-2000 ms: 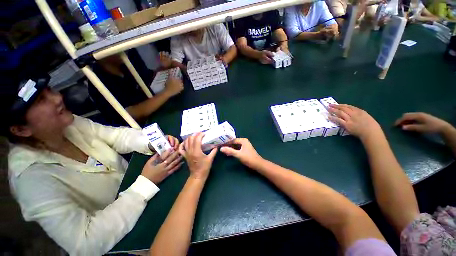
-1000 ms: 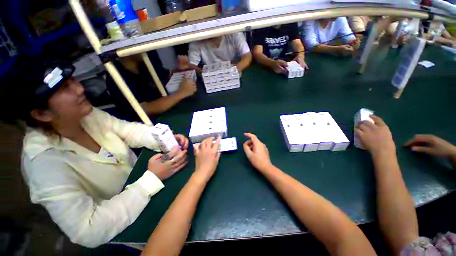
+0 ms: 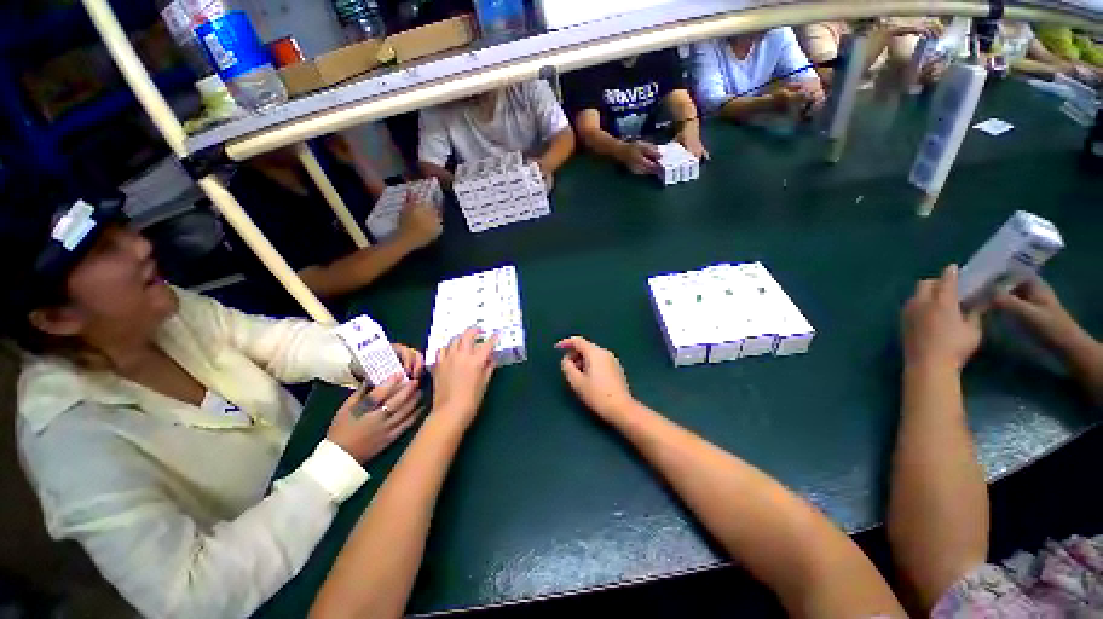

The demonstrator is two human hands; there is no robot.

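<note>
A row of white cartons [image 3: 480,302] lies flat side by side on the green bench in front of me, to the left. My left hand [image 3: 462,372] rests with its fingertips on the near end of this row. It partly hides the nearest carton; I cannot tell whether the fingers grip it. My right hand [image 3: 593,372] is empty just above or on the bench, with a gap between it and the row, fingers loosely curled and apart. Another flat row of cartons [image 3: 729,311] lies farther right, touched by no hand.
A person in a cream shirt [image 3: 182,411] at left holds a carton [image 3: 371,350]. A neighbour's hands at right hold another carton [image 3: 1010,256]. Across the bench, people handle a stacked carton block [image 3: 501,194]. A pale shelf rail [image 3: 399,106] crosses above the bench.
The carton under my left hand has gone from being tilted between both hands to lying against the left row. My right hand has moved off it. The right neighbour's carton has been lifted from the bench.
</note>
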